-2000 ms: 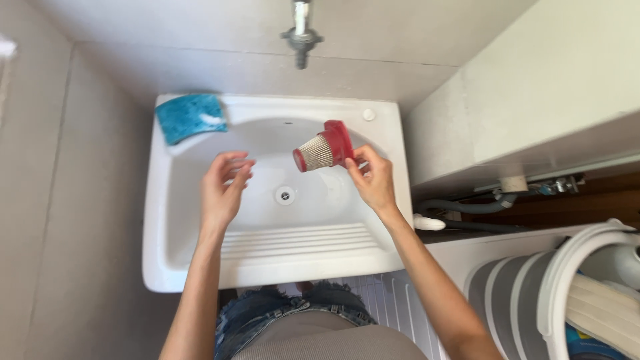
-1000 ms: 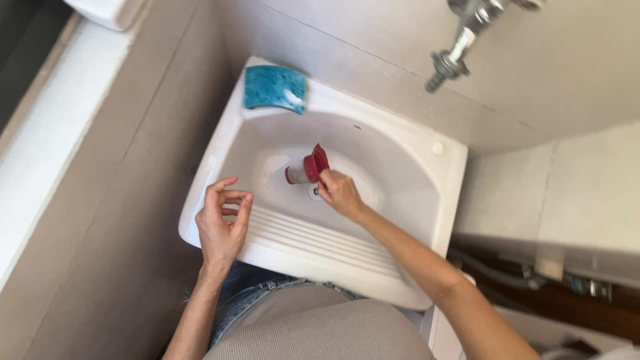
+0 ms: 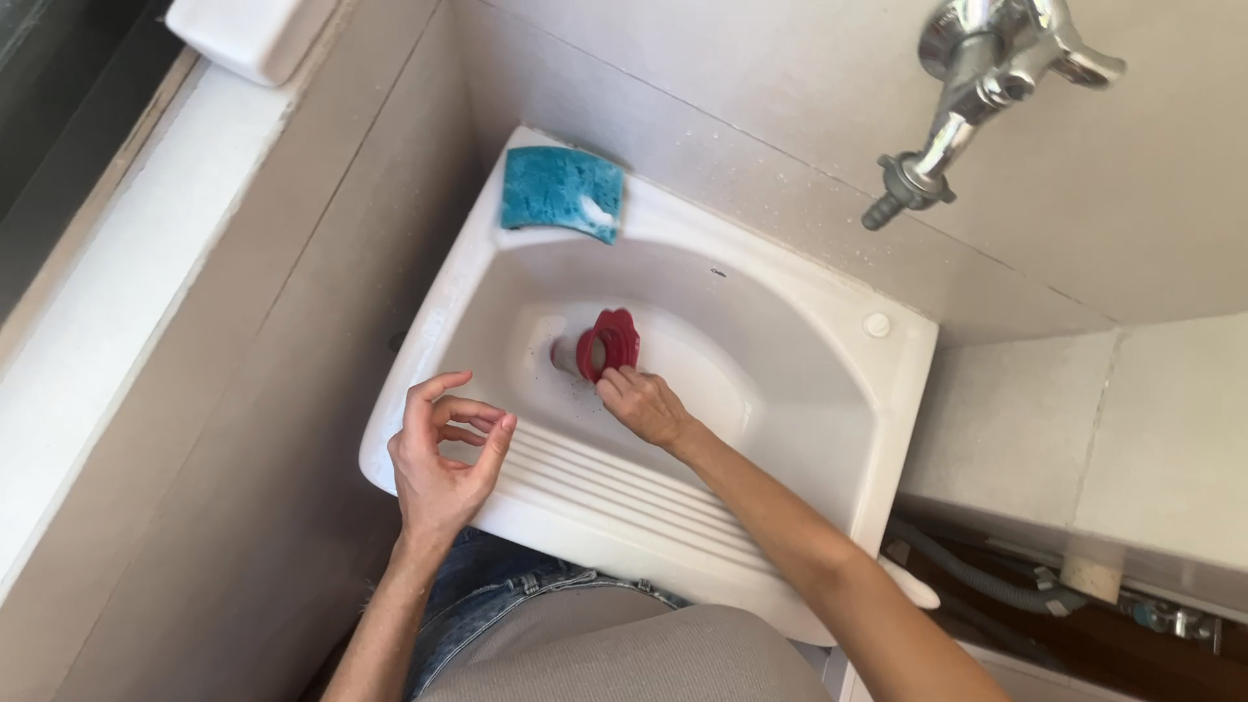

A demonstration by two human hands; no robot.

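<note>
My right hand [image 3: 643, 402] grips the rim of a red-framed cone filter [image 3: 614, 346], held low inside the white laundry sink [image 3: 809, 409]. The filter lies tilted with its wide red opening toward me and its narrow end toward the left. Dark specks dot the basin around it. Over the sink's left front edge, beside the ribbed washboard part, my left hand [image 3: 453, 453] is held with its fingers curled apart and nothing in it. A blue sponge [image 3: 563, 190] with some foam rests on the back left corner of the sink. The drain cannot be seen.
A chrome wall tap [image 3: 946, 136] with a hose nozzle juts out above the sink's back right side. A white round cap [image 3: 877, 325] sits on the right rim. At the upper left, a white container [image 3: 255, 34] stands on a ledge. A grey hose [image 3: 975, 570] runs at the lower right.
My right hand has lowered the filter into the basin, and its opening now faces me. Dark specks now show in the basin. The view has turned and come closer.
</note>
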